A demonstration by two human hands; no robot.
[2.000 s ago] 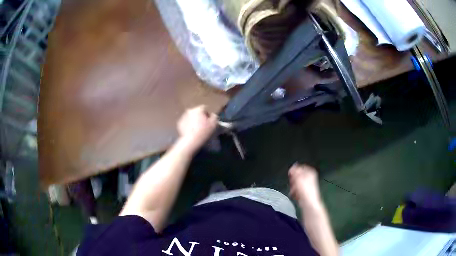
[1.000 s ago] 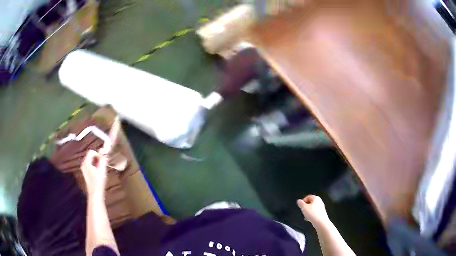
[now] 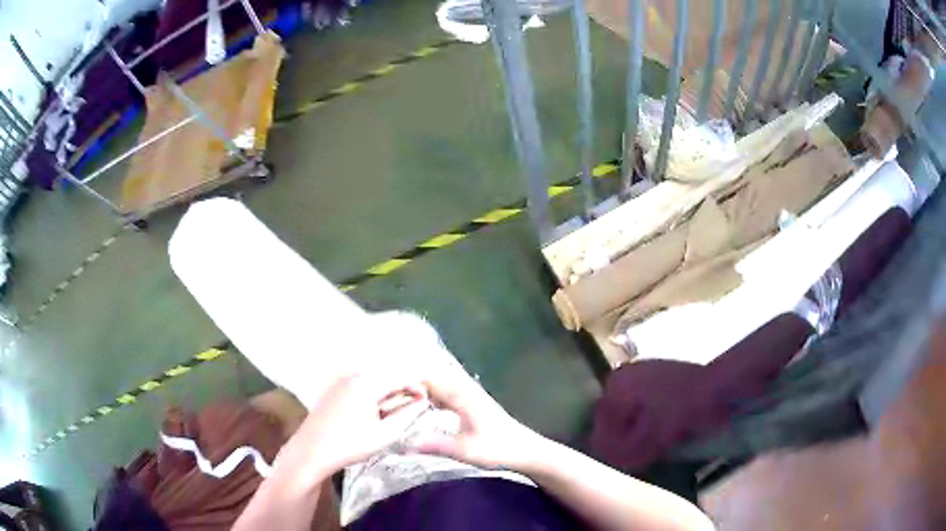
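A long white wrapped roll (image 3: 280,301) slants from the upper left towards my body. My left hand (image 3: 363,420) and my right hand (image 3: 472,425) are close together at its near end, with fingers curled on the crinkled whitish wrapping (image 3: 399,472). The exact finger contact is blurred. A thin white ribbon, like a soft measuring tape (image 3: 213,462), trails over brown folded fabric (image 3: 223,430) and passes out of sight at my left forearm.
A barred cart (image 3: 519,114) at the right holds a cardboard-wrapped roll (image 3: 664,259), white rolls and a maroon roll (image 3: 716,389). A wheeled frame with a tan board (image 3: 192,145) stands at the upper left. Yellow-black tape (image 3: 446,241) crosses the green floor. A brown surface is at the lower right.
The view has turned from the brown table to the white roll and carts. My left hand has moved from above the brown fabric to the roll's near end, and my right hand has joined it.
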